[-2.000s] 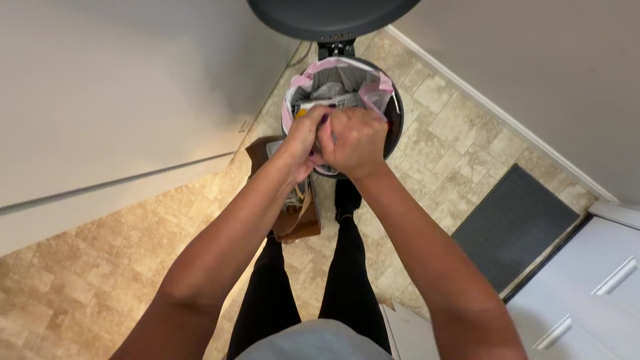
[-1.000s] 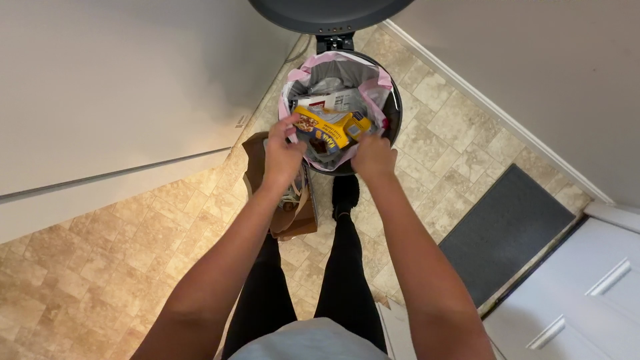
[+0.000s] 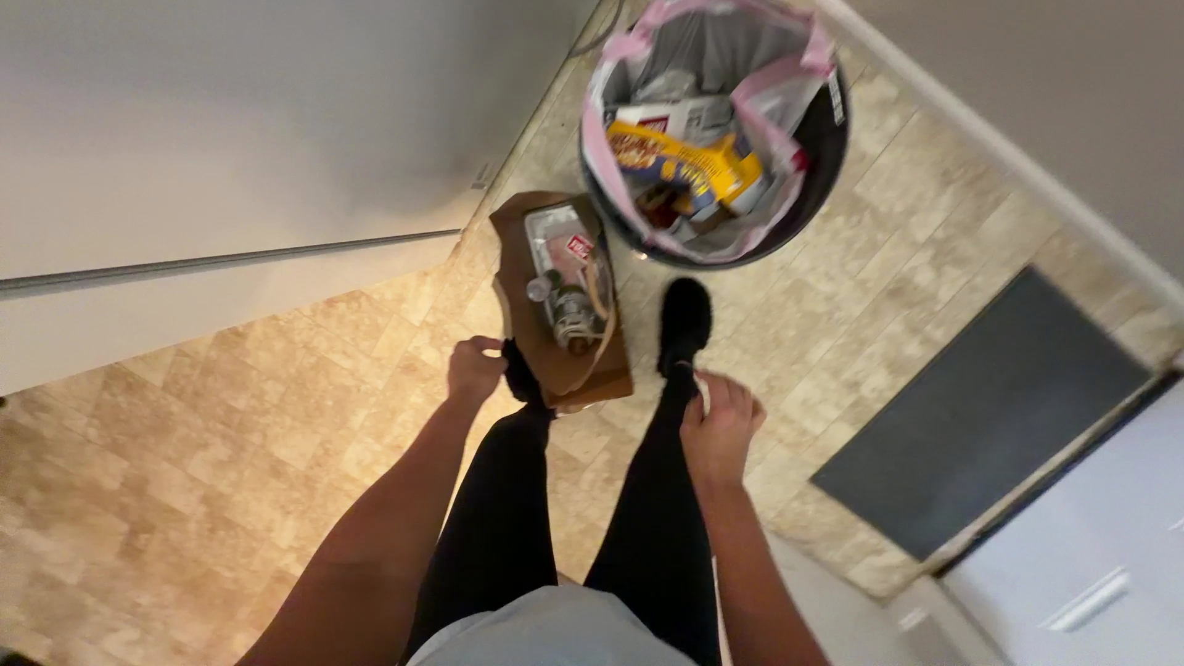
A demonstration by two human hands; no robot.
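Note:
My left hand is beside a brown paper bag on the floor, its fingers curled and nothing visible in them. The bag holds a clear plastic tray and a glass jar. My right hand hangs over my right shin, with a small pale bit at its fingertips that I cannot make out. Beyond both hands stands a round trash can with a pink-rimmed liner. A crumpled yellow package lies in it on other rubbish.
A grey mat lies on the tile floor at the right, by a white door. At the left is a large pale appliance or cabinet front. My feet in black shoes stand near the bag and the can.
Both hands have moved down from the trash can toward my legs. The yellow package, between my hands a second ago, now lies let go in the can. The view has shifted, and the can's lid is out of it.

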